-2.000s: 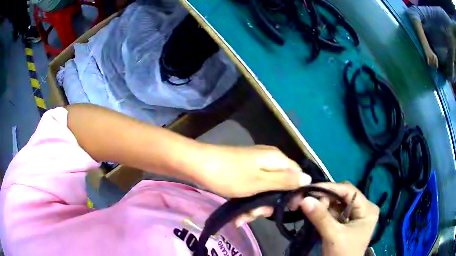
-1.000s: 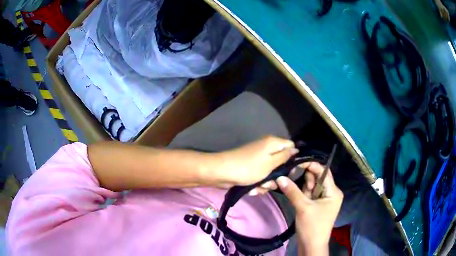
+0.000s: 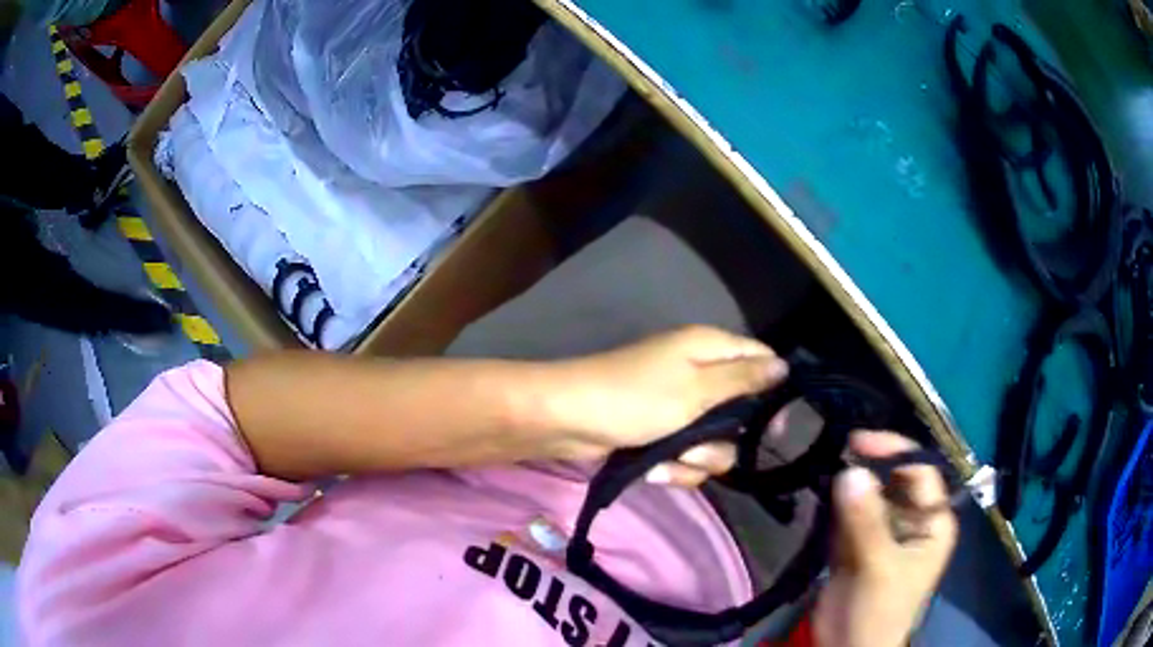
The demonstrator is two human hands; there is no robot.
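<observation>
A black headband (image 3: 620,474) forms a ring in front of my pink shirt, below the bench edge. My left hand (image 3: 670,392) grips its upper part, with fingertips curled under it. A black C-shaped yoke (image 3: 759,461) shows between my hands. My right hand (image 3: 891,518) is at the right side of the ring, its fingers bent around a dark thin piece. The fingertips are blurred, and I cannot tell whether this is a tool or part of the frame.
The blue-green bench (image 3: 809,164) holds black frames (image 3: 1043,164) at the right, beside a blue tray (image 3: 1129,544). An open carton (image 3: 190,259) at the left holds a plastic liner (image 3: 341,114) with black parts. Small black hooks (image 3: 304,301) lie on white material. A person's dark-clothed leg (image 3: 63,278) shows far left.
My right hand has moved right and away from my left hand. The slim pointed tool seen in it before is no longer clear. The yoke shows more openly between my hands.
</observation>
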